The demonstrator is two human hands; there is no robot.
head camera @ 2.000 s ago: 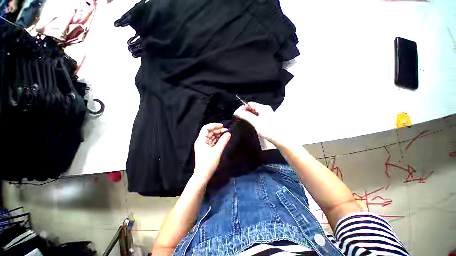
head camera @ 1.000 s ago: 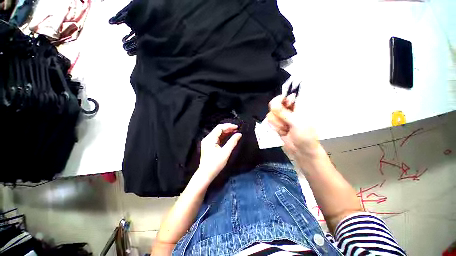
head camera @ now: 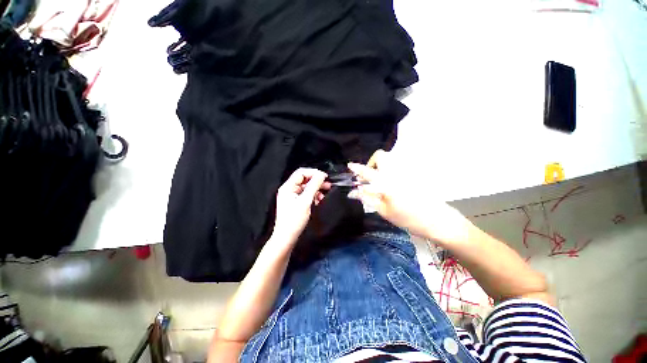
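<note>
The black garment pile (head camera: 284, 92) lies on the white table in front of me, its near end reaching my denim overalls. My left hand (head camera: 301, 197) pinches the black cloth near the table's front edge. My right hand (head camera: 376, 190) holds small thread snips (head camera: 345, 181), with a shiny blade pointing left at the left fingertips. The snips touch or nearly touch the cloth there. Whether a thread lies between the blades is too small to tell.
A dense heap of black garments on hangers (head camera: 46, 156) lies at the left. A black phone (head camera: 560, 96) and a yellow item (head camera: 554, 172) lie on the table (head camera: 482, 113) at the right. Pinkish cloth (head camera: 74, 25) is at the upper left.
My right hand first moved up and right off the cloth with the snips, then came back left to the left fingertips. My left hand stays at nearly the same spot.
</note>
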